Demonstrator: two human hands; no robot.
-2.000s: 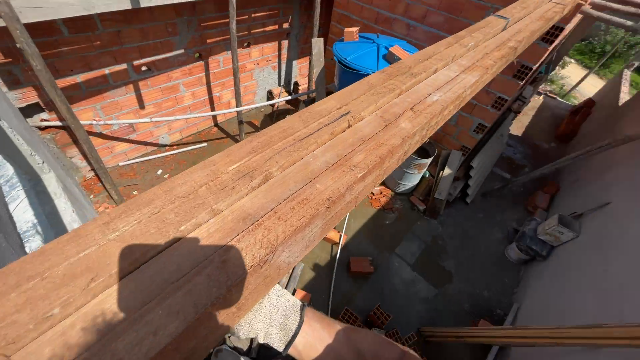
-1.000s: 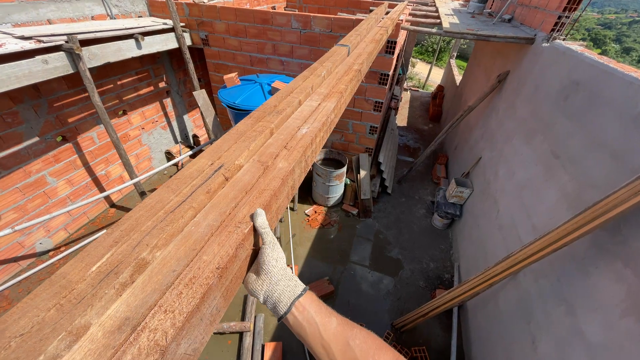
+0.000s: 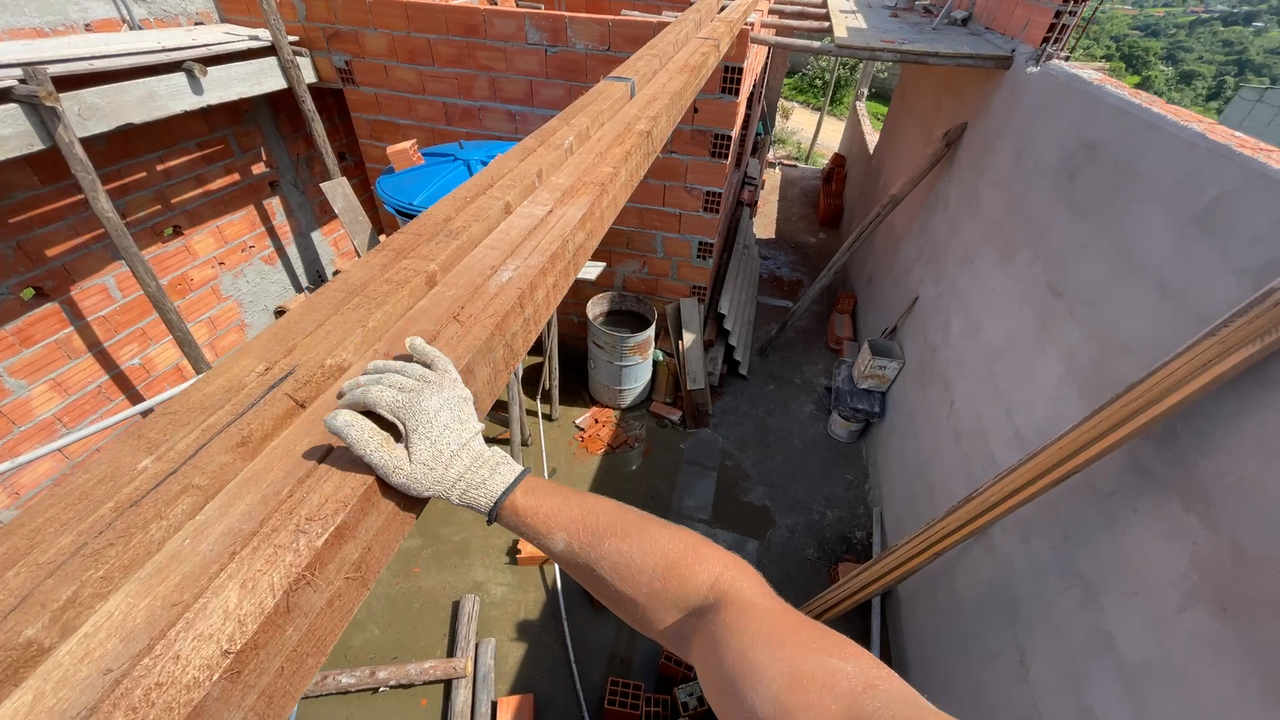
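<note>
My right hand (image 3: pixel 425 425), in a pale knit work glove with a dark cuff edge, lies on the top and near edge of a stack of long wooden beams (image 3: pixel 480 270). Its fingers are spread and point up and left along the wood, not closed around it. Side by side, the beams run from the lower left to the top centre, high over the ground. A dark band (image 3: pixel 622 84) shows on them farther off. My left hand is out of view.
Below stand a metal drum (image 3: pixel 621 350), a blue water tank lid (image 3: pixel 440 178) and hollow bricks (image 3: pixel 622 697). Thin boards (image 3: pixel 1060 455) lean at a plastered wall (image 3: pixel 1080 250) on the right. Wooden props (image 3: pixel 120 225) hold a ledge at left. A bucket (image 3: pixel 878 363) stands by the wall.
The gloved right hand, low at the beams' side two seconds ago, was on their side face one second ago and now rests on top. The view has swung right and up.
</note>
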